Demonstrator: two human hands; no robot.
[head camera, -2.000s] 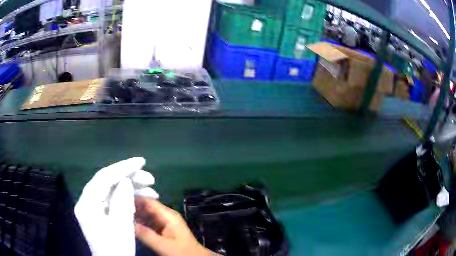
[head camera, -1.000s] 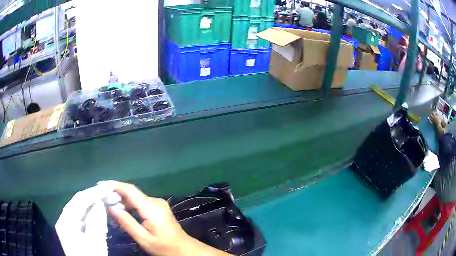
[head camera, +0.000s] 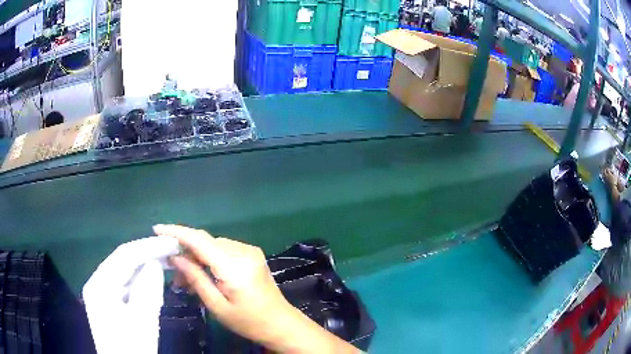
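My right hand (head camera: 239, 280) is bare and pinches the tip of a white fabric glove (head camera: 138, 266) between thumb and fingers. The glove seems to be on my left hand (head camera: 124, 311), which rises from the bottom edge at lower left; its fingers merge in the white fabric and their pose cannot be told. A shiny black blister tray (head camera: 322, 294) lies behind and right of my right hand, partly hidden by it. The black ribbed stack of trays (head camera: 24, 301) stands at the lower left edge.
The dark green belt (head camera: 332, 187) crosses behind. Beyond it are a cardboard sheet (head camera: 52, 145), a clear compartment tray (head camera: 176, 124) with dark parts, an open carton (head camera: 443, 79) and blue crates (head camera: 294, 69). Another black tray stack (head camera: 550, 221) and a person's hand (head camera: 611, 178) are at right.
The view has turned right, then slightly back left. My right hand has moved from beside the glove's fingers to pinching its tip.
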